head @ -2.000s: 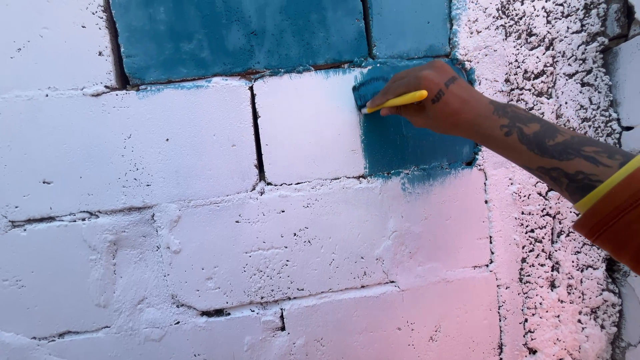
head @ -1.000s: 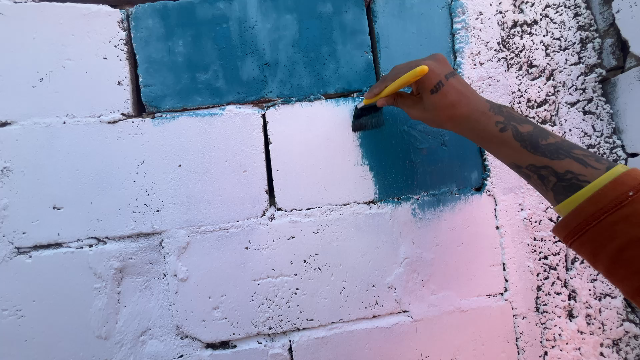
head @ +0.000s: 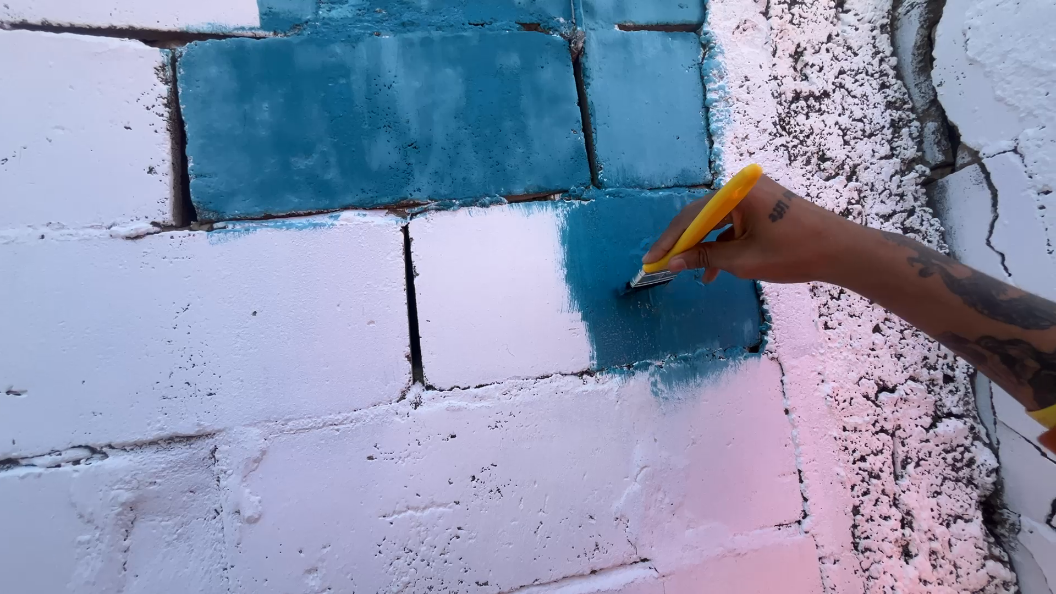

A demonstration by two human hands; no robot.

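Note:
My right hand (head: 747, 235) comes in from the right and grips a paintbrush (head: 701, 221) by its yellow handle. The handle tilts up to the right, and the bristles press on wet-looking blue paint (head: 668, 326) covering the right part of a wall block. The left part of that block (head: 495, 297) is white, with a ragged, brushed edge between the two colours. Blue streaks run a little past the block's lower joint. My left hand is out of view.
Above are a wide blue block (head: 384, 124) and a narrower blue block (head: 648, 107). White and pinkish blocks (head: 198, 330) lie left and below, with dark open joints between some. Rough, lumpy mortar (head: 891, 429) runs down the right side, beside cracked white masonry (head: 1002, 82).
The brush has moved from the paint's ragged left edge onto the blue area, lower and to the right. The blue now reaches slightly farther left than two seconds ago. The view has shifted.

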